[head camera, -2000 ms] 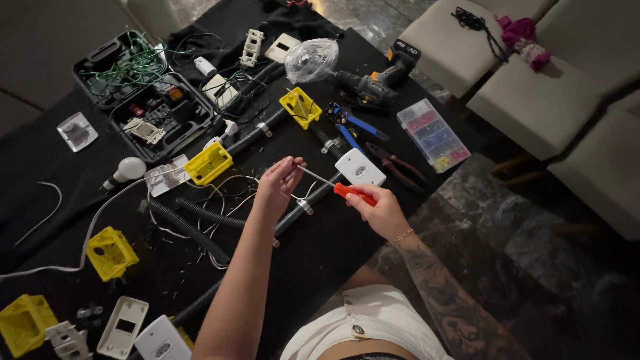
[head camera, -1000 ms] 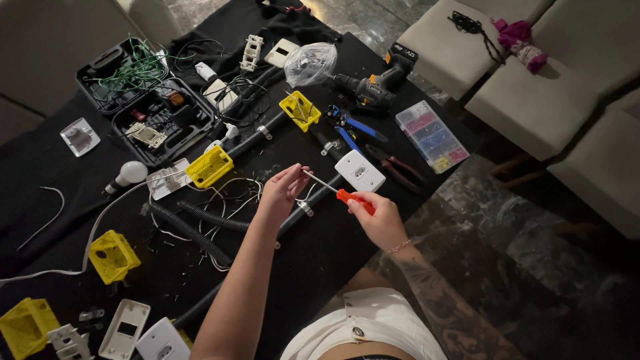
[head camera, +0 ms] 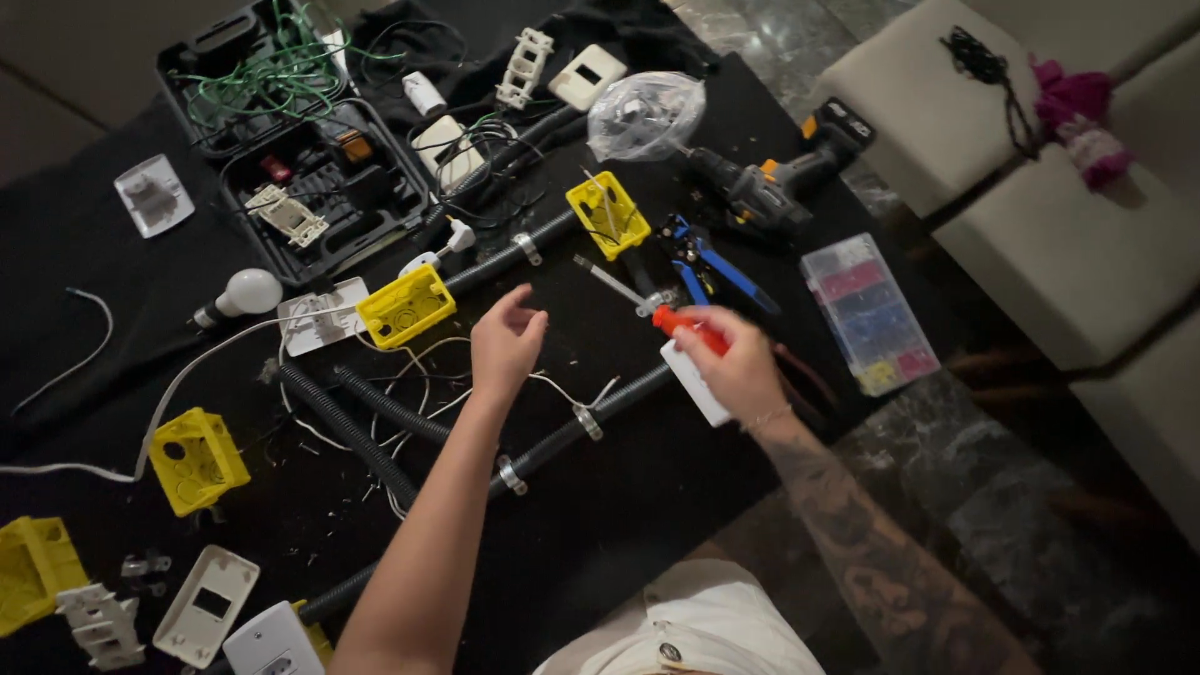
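My right hand (head camera: 736, 366) holds a screwdriver (head camera: 689, 328) by its red handle, with the shaft pointing up and left. Below that hand, and partly hidden by it, lies a white outlet plate (head camera: 692, 386). My left hand (head camera: 508, 337) is raised over the black cloth, fingers apart and a little curled, with nothing seen in it. To its left is a yellow electrical box (head camera: 406, 307) beside white wires. Another yellow box (head camera: 608, 215) joins black corrugated conduit (head camera: 619, 400), which metal clamps (head camera: 588, 422) hold in a frame shape. Blue-handled wire strippers (head camera: 717, 267) lie right of that box.
A cordless drill (head camera: 783, 183), a bagged part (head camera: 647, 114) and a clear organizer box (head camera: 869, 314) lie toward the right. At the upper left stands an open tool case (head camera: 323, 202) with green wires. A light bulb (head camera: 248, 292) and loose yellow boxes (head camera: 197, 459) lie left. Upholstered seats (head camera: 1059, 253) border the table.
My hands have moved apart; a second ago the fingers of my left hand were at the screwdriver's tip. The screwdriver has shifted up and right with my right hand, which now partly covers the outlet plate.
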